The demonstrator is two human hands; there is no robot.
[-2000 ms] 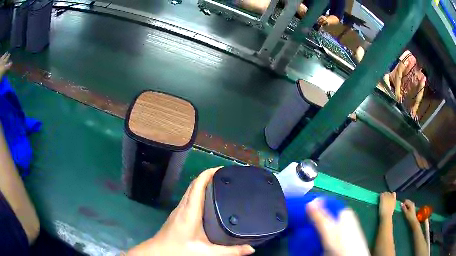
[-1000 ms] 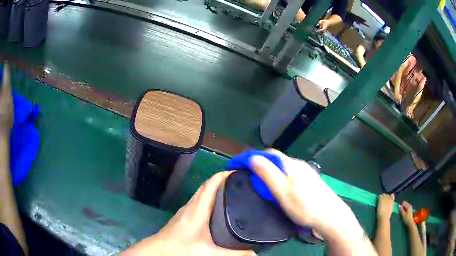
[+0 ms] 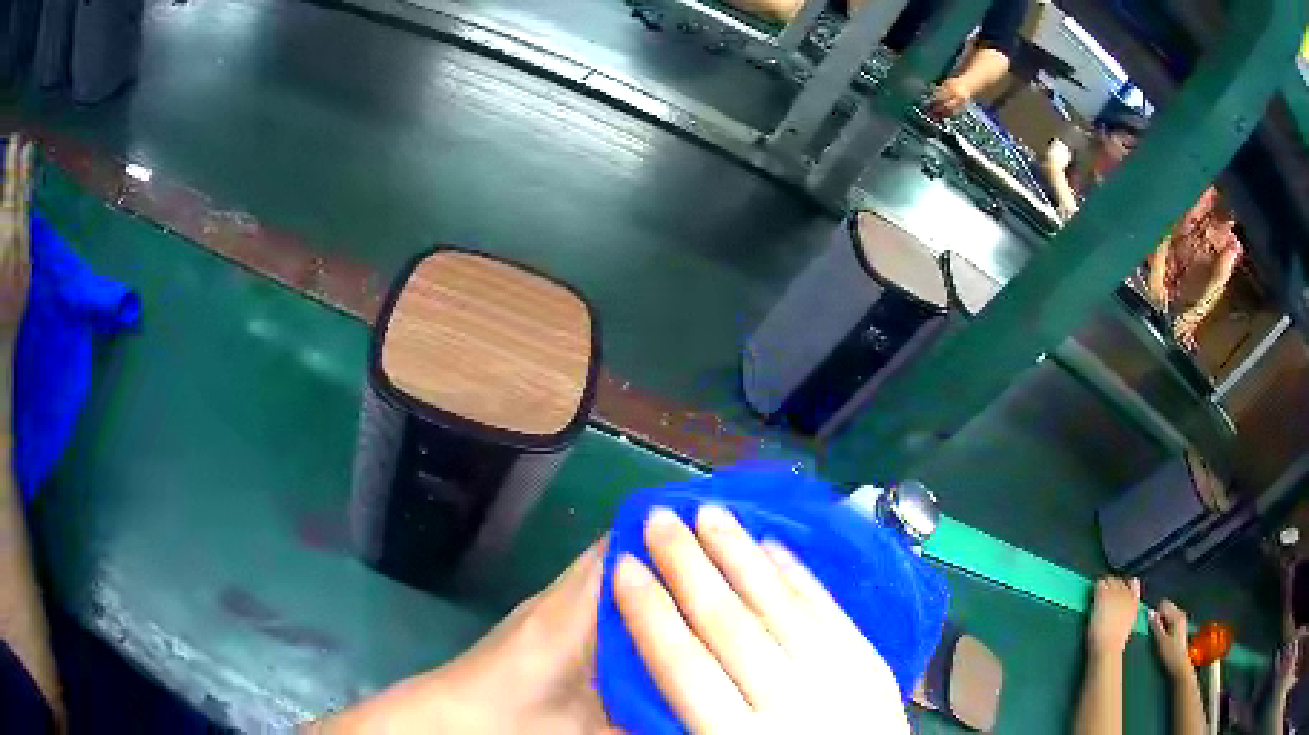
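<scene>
My right hand (image 3: 732, 618) lies spread flat on a bright blue cloth (image 3: 847, 567), pressing it over the speaker at the bottom centre. The cloth hides nearly all of that speaker. My left hand (image 3: 524, 653) is at the speaker's left side; its fingertips are hidden by the cloth, and it held this speaker in the earlier frames. Another speaker (image 3: 485, 345) stands upright to the left on the green ledge, wood-grain top up, glossy black strip facing me. A white bottle with a silver cap (image 3: 909, 510) shows partly behind the cloth.
Speakers (image 3: 847, 323) stand on the belt (image 3: 431, 144) beyond the worn rail (image 3: 244, 244), beside a green post (image 3: 1062, 273). Loose brown end panels (image 3: 973, 682) lie right of the cloth. Neighbours' arms are at both sides, another blue cloth (image 3: 58, 345) at left, an orange-red mallet head (image 3: 1212, 642) at right.
The cloth came from the speaker's right onto its black base, and now is spread across it under my flat right hand. My left hand stays at the speaker's left side. The view has shifted slightly.
</scene>
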